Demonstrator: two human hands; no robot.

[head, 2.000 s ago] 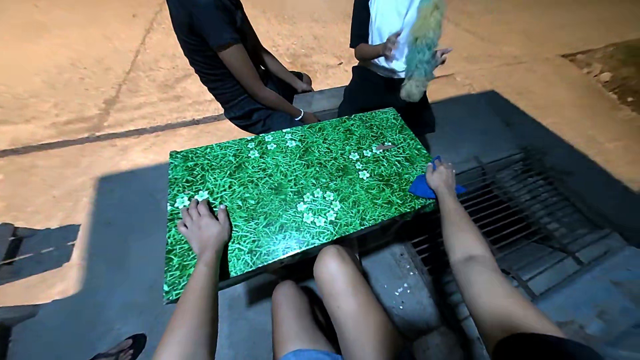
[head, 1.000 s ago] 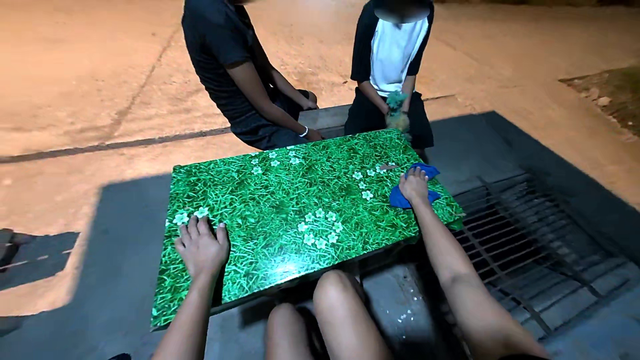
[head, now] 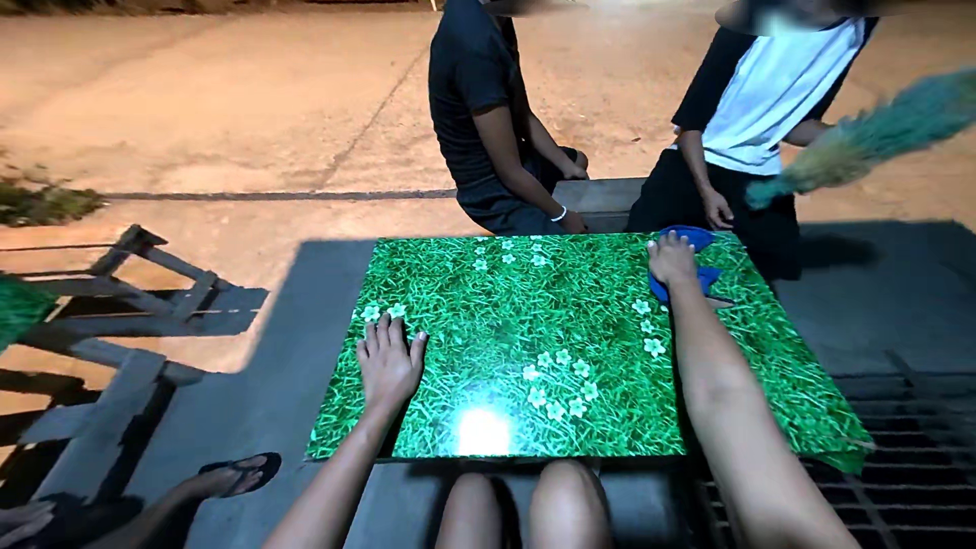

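Note:
In front of my knees stands a low table (head: 473,320) with a glossy green grass-print cover and white flower prints. My left hand (head: 390,364) lies flat on its left part, fingers apart, holding nothing. Near the far right edge my right hand (head: 672,259) presses on a blue cloth (head: 705,278), which spreads out on both sides of the fingers. A thin brownish piece (head: 720,302) lies beside the cloth, partly behind my forearm. Bright light reflects off the near middle of the cover.
Two people sit across the table; one holds a fluffy green and tan duster (head: 862,145). A metal grate (head: 907,457) lies at the lower right. Wooden furniture (head: 114,412) stands at the left, near another person's foot in a sandal (head: 240,473).
My right hand has moved with the blue cloth from the table's right side to its far edge. My left hand stays on the left part. The duster across the table has been raised since one second ago.

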